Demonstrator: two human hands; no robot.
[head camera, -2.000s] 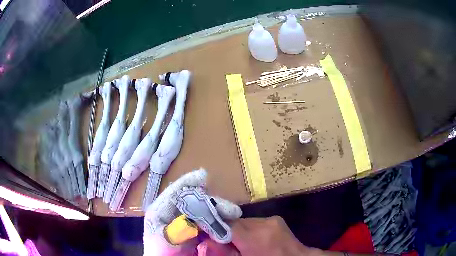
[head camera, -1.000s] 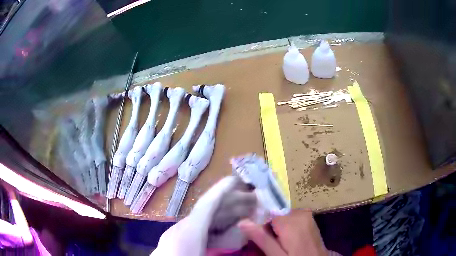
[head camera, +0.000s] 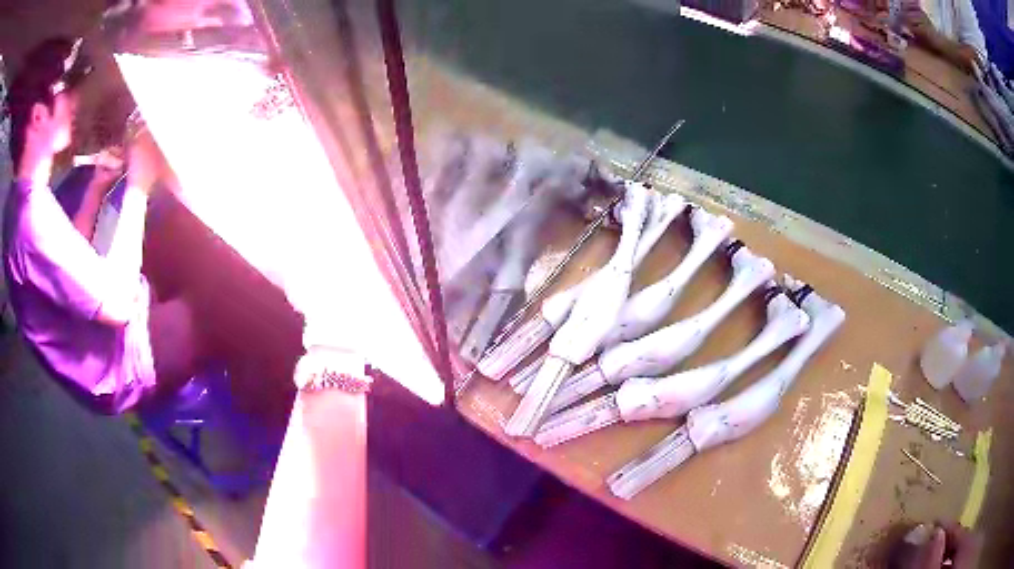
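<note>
Several pale leg-shaped pieces (head camera: 673, 347) lie in a slanted row on the brown board, grey ribbed ends towards the near edge, dark bands near the far ends. One at the left (head camera: 600, 306) lies across its neighbours. My left arm reaches up from the bottom left; the knitted cuff of my left hand (head camera: 334, 372) shows, but the fingers are lost in bright glare. My right hand (head camera: 936, 549) shows as a few dark fingertips at the bottom right, cut off by the edge, near the yellow tape (head camera: 851, 478). Whether it holds anything cannot be told.
A thin striped rod (head camera: 600, 222) lies beside the clear side panel (head camera: 406, 167). Two white bottles (head camera: 946, 353) and thin sticks (head camera: 925, 418) are at the right. A green belt (head camera: 778, 145) runs behind. A seated person (head camera: 83, 256) works at the left.
The view has swung left. My hands have moved apart, the left far to the left. The piece held between them no longer shows there; a piece now lies across the left end of the row.
</note>
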